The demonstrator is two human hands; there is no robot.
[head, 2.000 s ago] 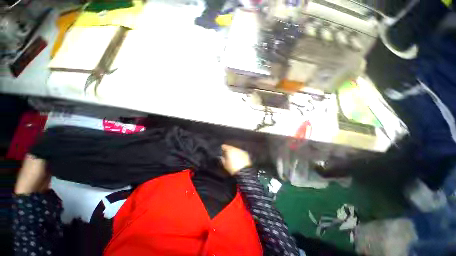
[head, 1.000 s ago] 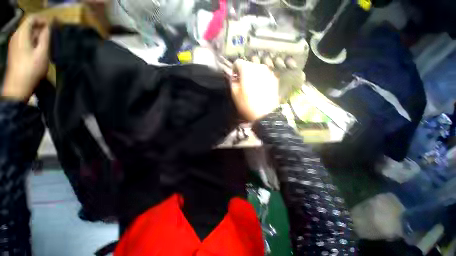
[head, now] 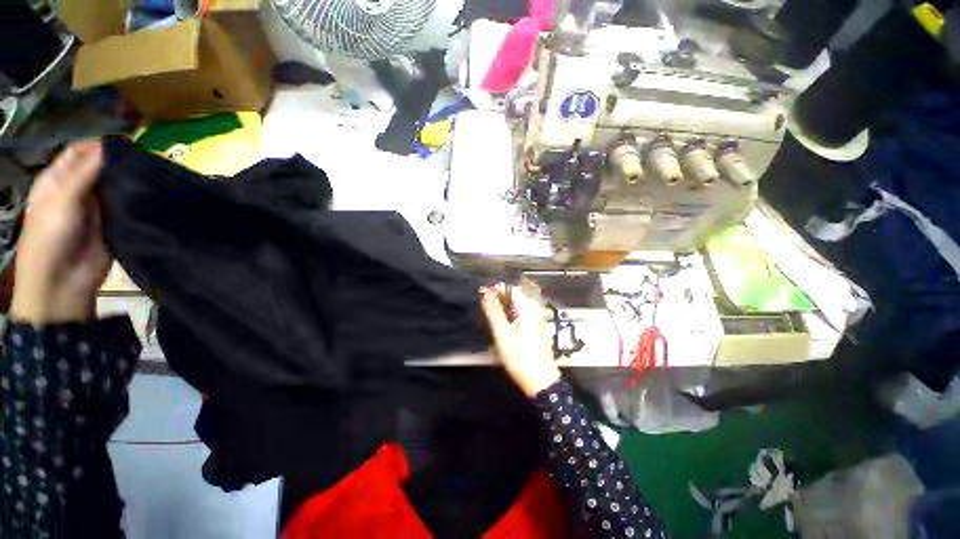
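A black garment piece is stretched between my two hands, over the front of the white table and my red-aproned lap. My left hand grips its upper left end, raised at the left edge of the view. My right hand holds its right end near the table's front edge, just below the overlock machine. A small dark thing shows at the right palm, perhaps the thread snips. The cream overlock machine stands behind, with its needle area at its left end.
A red cord lies at the table's front edge. An open cardboard box and a desk fan stand at the back left. Black thread cones and a navy cloth heap are at right. Fabric scraps lie on the green floor.
Both hands first rose from the lap with the black cloth. Since then my right hand has come down and slightly right, away from the machine, and my left hand is somewhat lower.
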